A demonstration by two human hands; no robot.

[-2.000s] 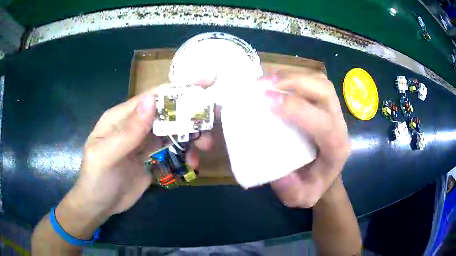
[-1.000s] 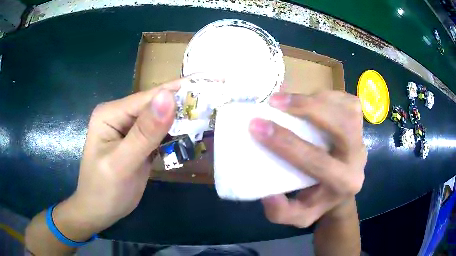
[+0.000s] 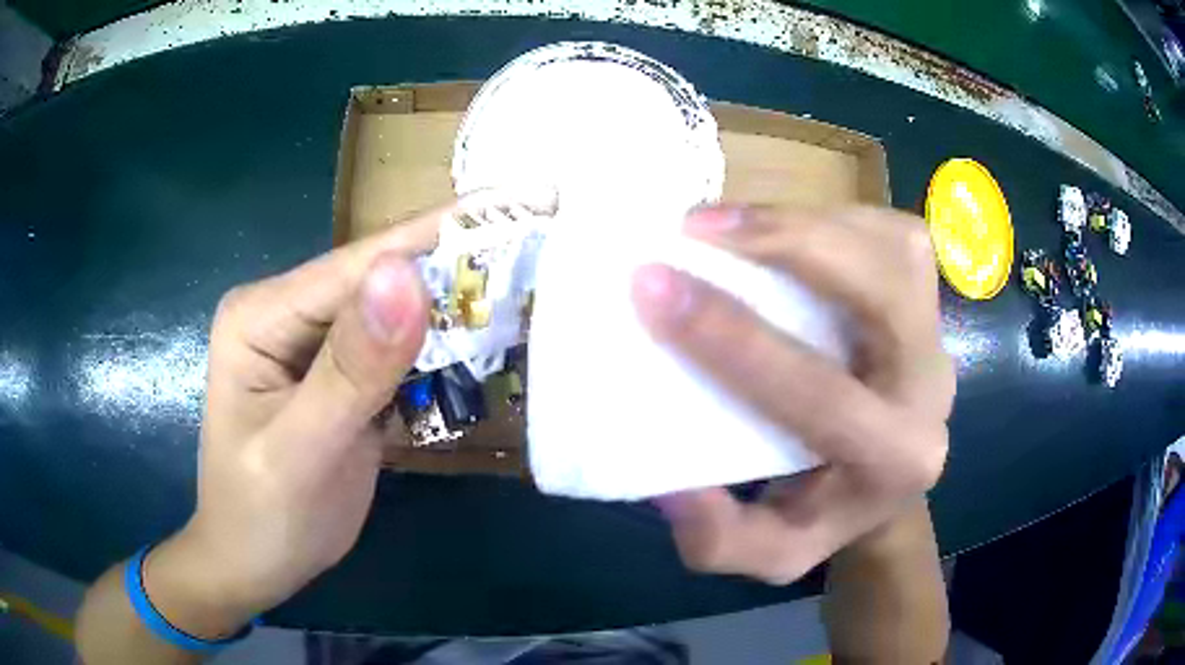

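My left hand [image 3: 305, 383] holds the white plastic socket housing [image 3: 448, 340] between thumb and fingers, its brass-coloured contacts [image 3: 471, 291] facing up. The circuit board assembly [image 3: 442, 400], with blue and black parts, hangs below the housing and is partly hidden. My right hand [image 3: 819, 390] holds a plain white rounded-rectangular applicator [image 3: 663, 390]. Its left edge overlaps the right side of the housing, and whether they touch is hidden. Both hands are above the tray, in front of the round tub [image 3: 585, 130] with a bright white top.
The tub stands in a shallow brown cardboard tray [image 3: 793, 169] on the dark worktop. A yellow disc [image 3: 969, 229] lies to the right, with several small assemblies [image 3: 1079, 279] beyond it. A worn pale rail [image 3: 832, 52] runs along the back, with a green surface behind it.
The applicator has moved left over the right part of the housing. The housing is now tilted, and the hanging board has turned and is less visible. Both hands keep their hold.
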